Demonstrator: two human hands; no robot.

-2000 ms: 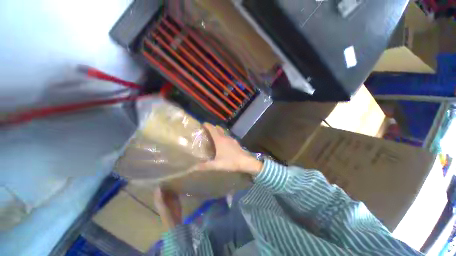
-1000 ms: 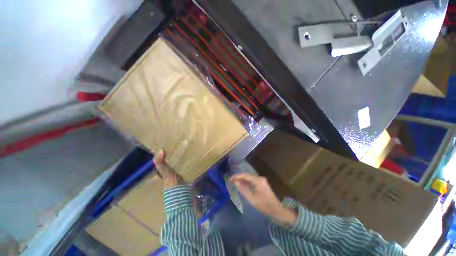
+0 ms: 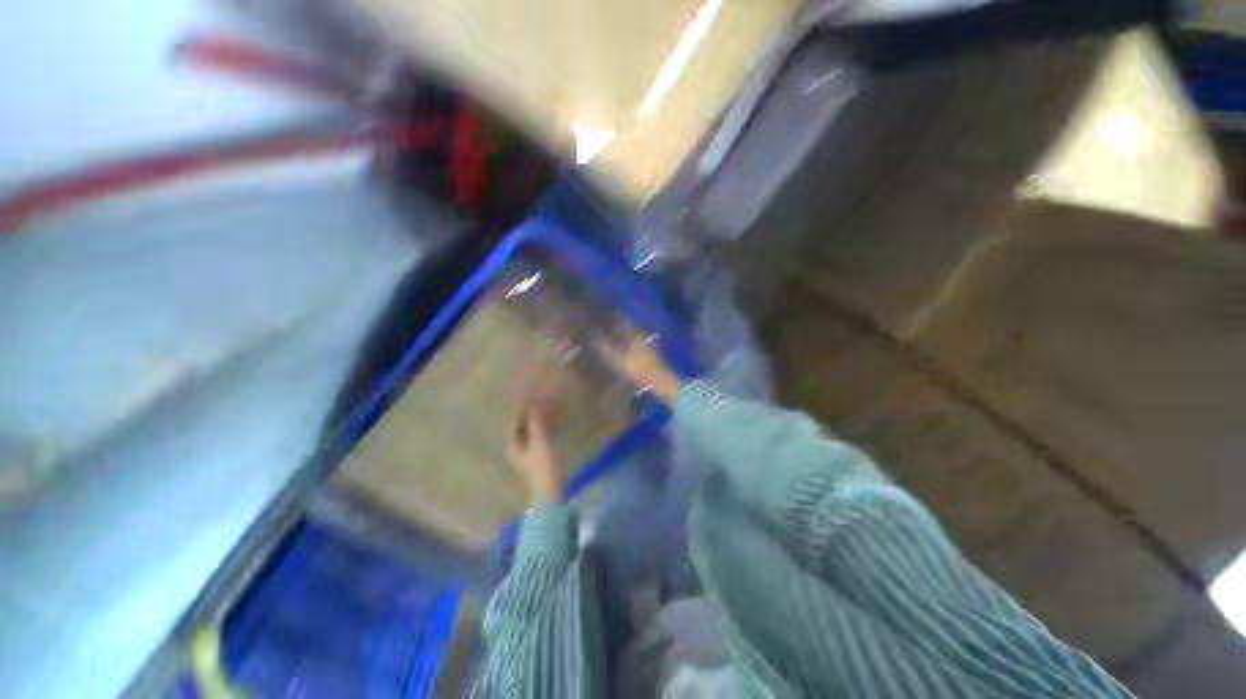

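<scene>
The frame is blurred. A flat tan carton (image 3: 451, 417) with shiny clear film at its far end lies in a blue crate (image 3: 472, 294) in front of me. My left hand (image 3: 536, 444) is over the carton's near side, fingers pointing forward. My right hand (image 3: 642, 366) is at the crate's right side, beside the film. Blur hides whether either hand grips the carton or its film. A second tan film-wrapped carton (image 3: 601, 68) is at the top, where the machine opening was seen.
Large brown shipping cartons (image 3: 1039, 355) stand close on my right. A grey metal end piece (image 3: 786, 137) is beside the upper carton. Red bars (image 3: 205, 164) stick out by the pale wall at the left. More blue crate (image 3: 328, 615) shows at the lower left.
My view has moved down towards the crate. The carton held by my left hand is no longer in it at the opening. Both hands have moved to the crate.
</scene>
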